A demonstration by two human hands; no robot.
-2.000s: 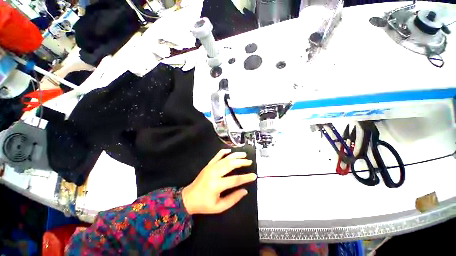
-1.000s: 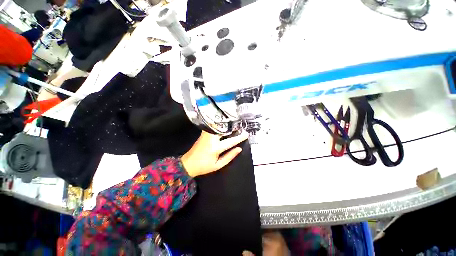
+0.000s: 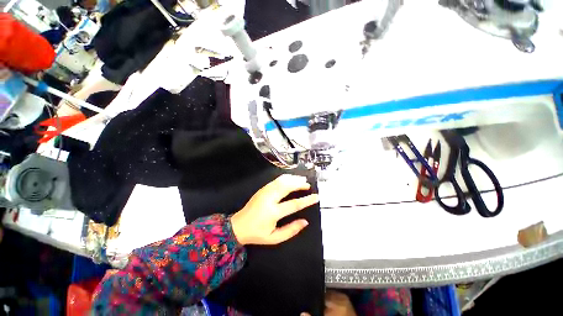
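A black garment panel (image 3: pixel 216 179) lies on the white table left of the needle and hangs over the front edge. Its straight right edge runs back to the presser foot (image 3: pixel 318 163) of the white sewing machine (image 3: pixel 370 120). My left hand (image 3: pixel 271 213) lies flat on the panel just in front of the foot, fingers spread, palm down. My right hand (image 3: pixel 338 305) is low at the bottom edge, below the table front, beside the panel's hanging edge. It is mostly cut off, and its grip cannot be made out.
Black-handled scissors (image 3: pixel 484 185) and red and blue thread snips (image 3: pixel 427 173) lie under the machine arm. A ruler strip (image 3: pixel 432 271) follows the front edge, near a brown block (image 3: pixel 532 234). A grey round-vented unit (image 3: pixel 37 183) stands left. Blue crate parts (image 3: pixel 441 300) show below.
My left hand has slid from close by the presser foot back towards me, its fingers more spread. The panel behind it lies flatter. The camera view has shifted slightly.
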